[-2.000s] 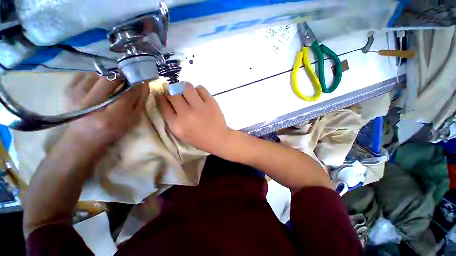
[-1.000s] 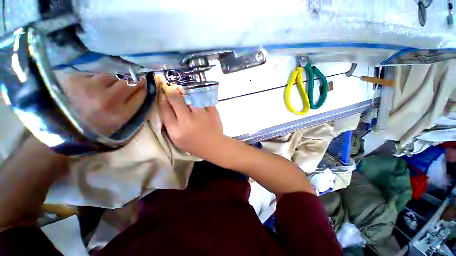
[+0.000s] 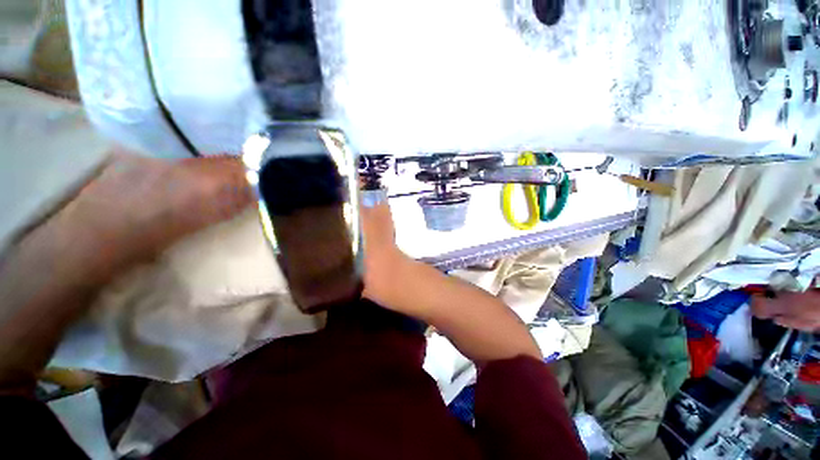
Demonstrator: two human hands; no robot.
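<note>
Beige cloth point(image 3: 189, 301) hangs over the table's front edge and lies under my left arm. My left hand point(image 3: 202, 184) is blurred at the cloth, its fingers hidden behind a shiny metal part point(image 3: 310, 216) of the sewing machine. My right hand point(image 3: 379, 247) is just right of that part, beside the cloth; its fingertips are hidden. The white machine head point(image 3: 467, 76) fills the top of the view and covers the needle area. The metal tension part point(image 3: 445, 211) shows right of my right hand.
Scissors with yellow and green handles point(image 3: 520, 207) lie on the white table point(image 3: 584, 198), partly behind the machine. A wooden-handled tool point(image 3: 647, 185) lies further right. Beige pieces, a blue crate point(image 3: 580, 286) and green cloth point(image 3: 643, 328) are lower right. Another person's hand point(image 3: 791, 308) shows at the right edge.
The view has shifted closer to the machine, so its head now covers the sewing area and hides my fingers. The scissors appear lower and more covered. Another person's hand has appeared.
</note>
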